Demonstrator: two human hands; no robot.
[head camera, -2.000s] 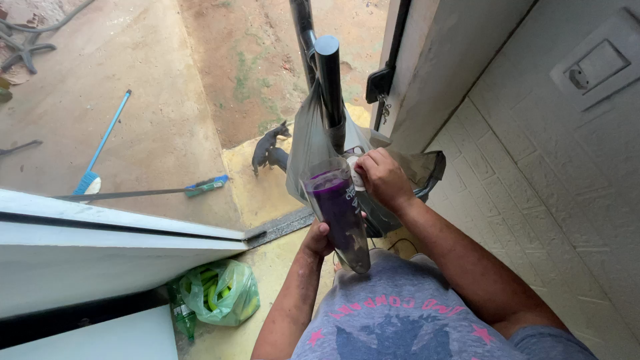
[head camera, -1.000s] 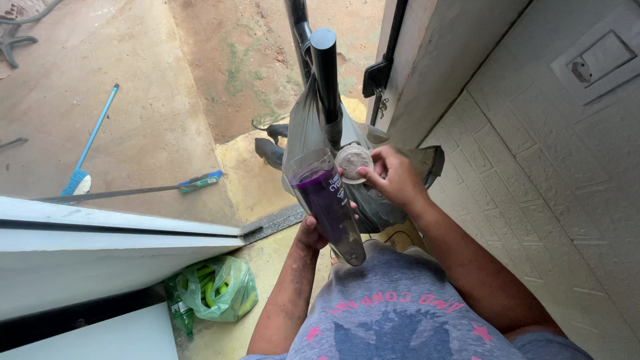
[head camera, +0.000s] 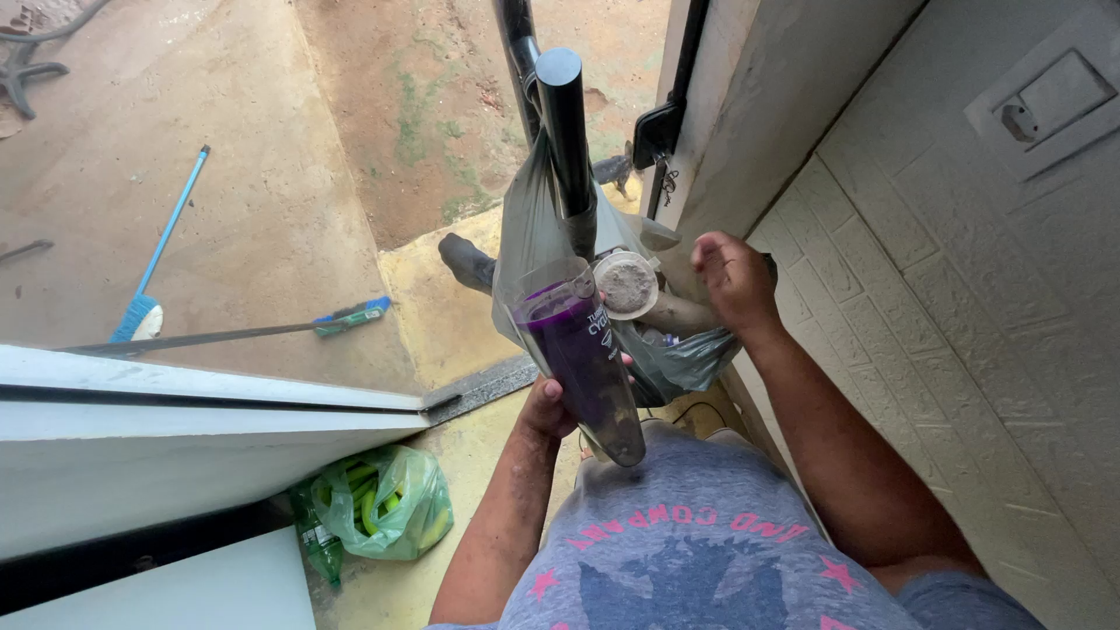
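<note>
My left hand (head camera: 553, 407) grips a clear and purple vacuum cleaner dust cup (head camera: 584, 367), tilted with its narrow end toward my shirt. Beside the cup's upper end is a round filter (head camera: 627, 285) coated with grey dust; fingertips of my left hand show behind it, and what supports it is partly hidden. To the right, my right hand (head camera: 733, 278) is raised apart from the cup and filter, with its fingers curled and nothing visible in them. A grey plastic bag (head camera: 529, 227) hangs from a black tube (head camera: 564, 131) and holds rubbish.
A door frame with a black handle (head camera: 658, 136) and a brick-patterned wall (head camera: 884, 341) are at the right. A green bag of bananas (head camera: 385, 503) lies on the floor beside a green bottle (head camera: 319, 538). Outside lie a blue broom (head camera: 166, 254) and a brush (head camera: 352, 316). A dark animal (head camera: 466, 262) is behind the bag.
My right hand has let go of the round filter and moved away to the right. The filter is now close against the cup on my left hand's side.
</note>
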